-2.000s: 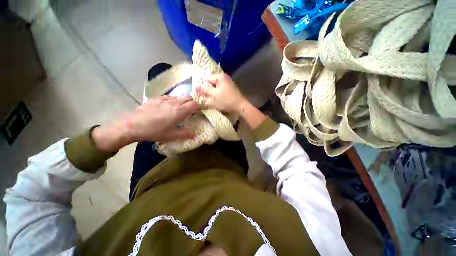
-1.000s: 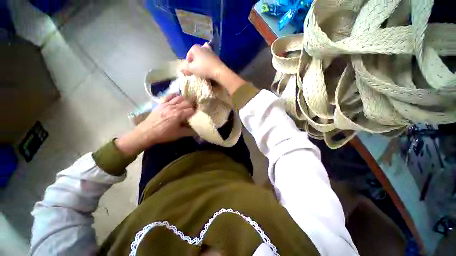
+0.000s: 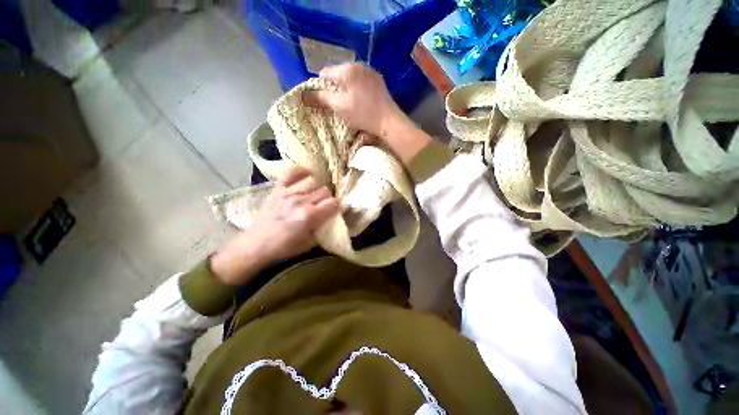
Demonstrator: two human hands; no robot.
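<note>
A cream woven straw bag [image 3: 312,134] is bunched up on my lap, its weave folded and gathered. A flat cream strap [image 3: 409,223] loops out of it on the right and near side, and a smaller loop shows at its left. A pale flap [image 3: 235,204] sticks out to the left beyond my left hand. My left hand [image 3: 301,209] grips the near left part of the bag with bent fingers. My right hand [image 3: 355,99] is closed on the bag's far upper edge. Both sets of fingertips are partly hidden in the folds.
A large heap of cream straps [image 3: 583,138] lies on the table at the right, with shiny blue ribbons [image 3: 494,36] behind it. The table's brown edge [image 3: 620,312] runs down my right side. A blue bin [image 3: 389,49] stands ahead. A brown box [image 3: 44,138] is at far left.
The bag has been opened out and turned, so more weave and a wider strap loop show. My right hand has moved slightly right, and my left hand slightly right and nearer my body.
</note>
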